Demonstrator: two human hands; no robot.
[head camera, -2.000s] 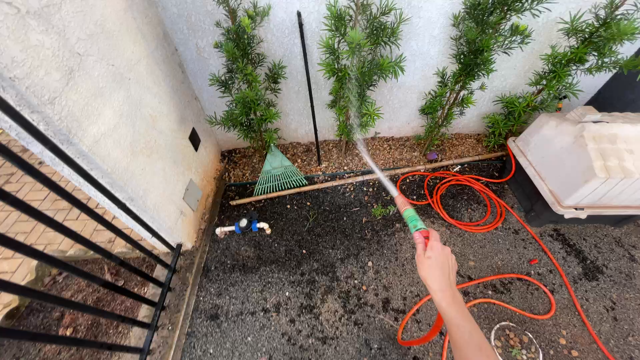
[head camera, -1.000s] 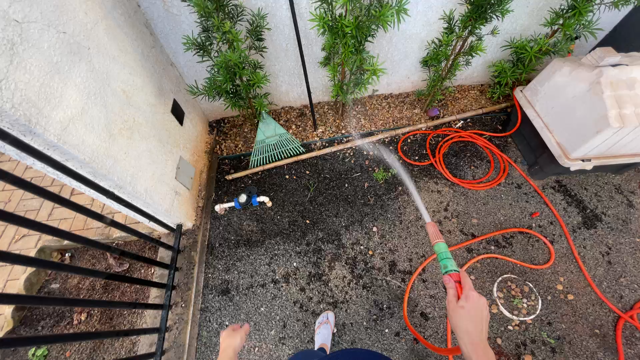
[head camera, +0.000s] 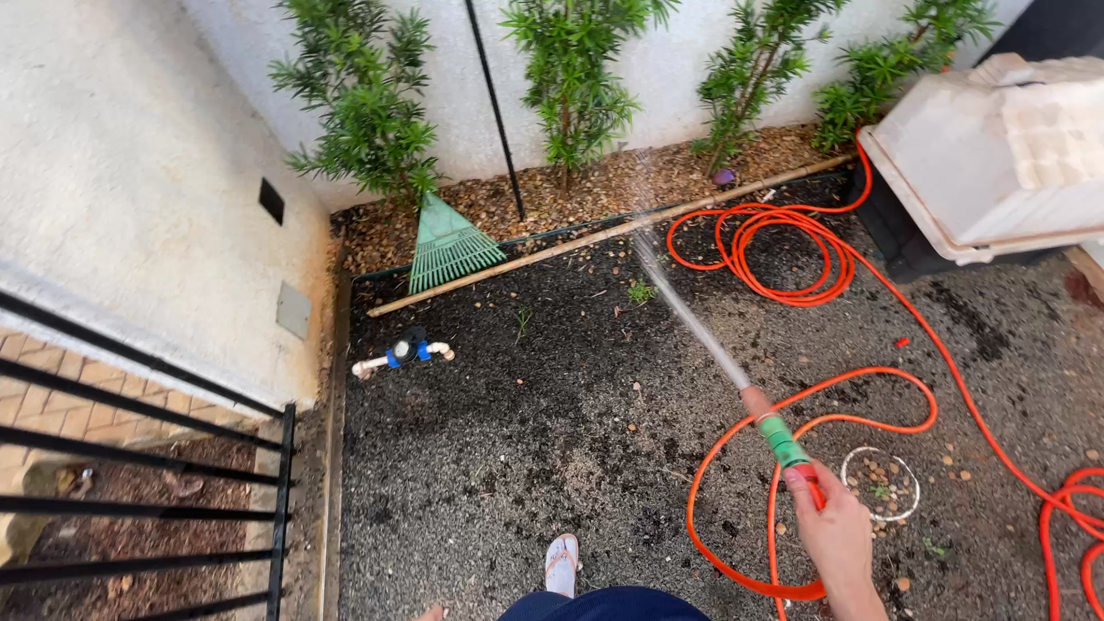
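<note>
My right hand (head camera: 835, 522) is closed round the red rear of a hose nozzle (head camera: 779, 438) with a green collar and a brownish tip. A stream of water (head camera: 694, 323) leaves the tip towards the upper left, reaching the bamboo pole (head camera: 552, 252) and the pebble bed (head camera: 604, 185). The orange hose (head camera: 703, 492) loops beneath and beside that hand. Of my left hand (head camera: 431, 613), only a fingertip shows at the bottom edge, so its grip is hidden. A sandalled foot (head camera: 561, 556) stands on the dark gravel.
Leafy shrubs (head camera: 565, 86) line the white wall. A green rake head (head camera: 447, 241) leans by the pole. Pipe fittings with a meter (head camera: 405, 349) stand on the left, near a black metal gate (head camera: 280, 509). Coiled hose (head camera: 789, 254), a pale-lidded box (head camera: 992, 164) and a white ring (head camera: 916, 492) are on the right.
The left hand, in view one second ago, has dropped almost wholly out at the bottom edge. The right hand still holds the nozzle, with water running throughout. The view has tilted down since two seconds ago.
</note>
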